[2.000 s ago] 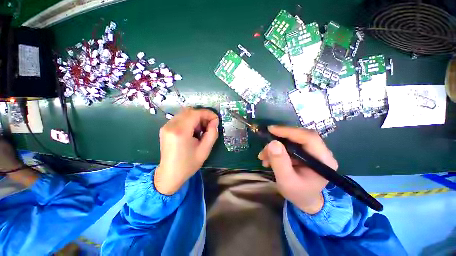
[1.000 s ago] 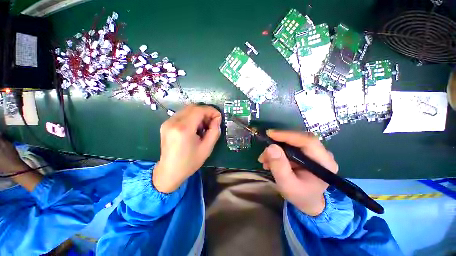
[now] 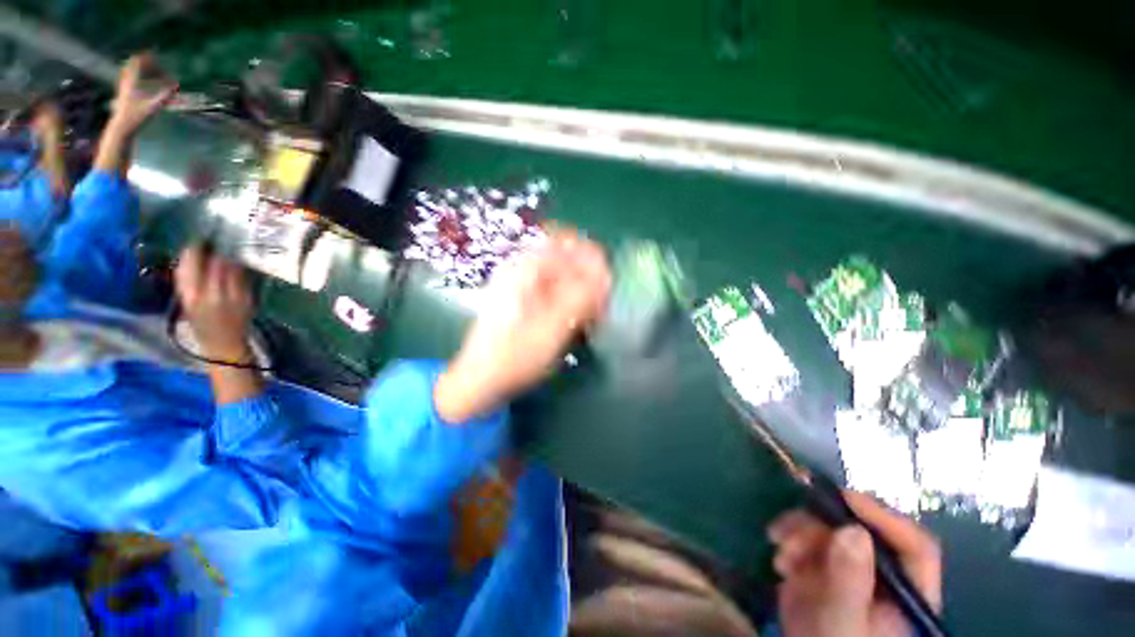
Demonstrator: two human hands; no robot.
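My left hand (image 3: 548, 305) is raised beside the connector heap, blurred, its fingers at the edge of a smeared green-and-silver circuit board (image 3: 645, 296) that it appears to grip. My right hand (image 3: 859, 572) is low at the right, cut off by the bottom edge, closed around the black soldering iron (image 3: 831, 495). The iron's tip points up and left, below a second board (image 3: 747, 346) lying on the bench. White connectors with dark red wires (image 3: 473, 234) lie in a heap left of my left hand. Whether a lead is in my left fingers cannot be told.
Several overlapping boards (image 3: 871, 330) lie at the right, beside a white paper sheet (image 3: 1085, 520). A dark fan shape (image 3: 1102, 330) is at the right edge. A black station (image 3: 373, 168) stands at upper left. Another worker's hand (image 3: 214, 299) and blue sleeves are at left. A pale rail (image 3: 697, 139) crosses behind.
The view has swung left and up, showing the rail and more of the neighbours. My left hand and the worked board have moved up and away from the iron, which stays in my right hand.
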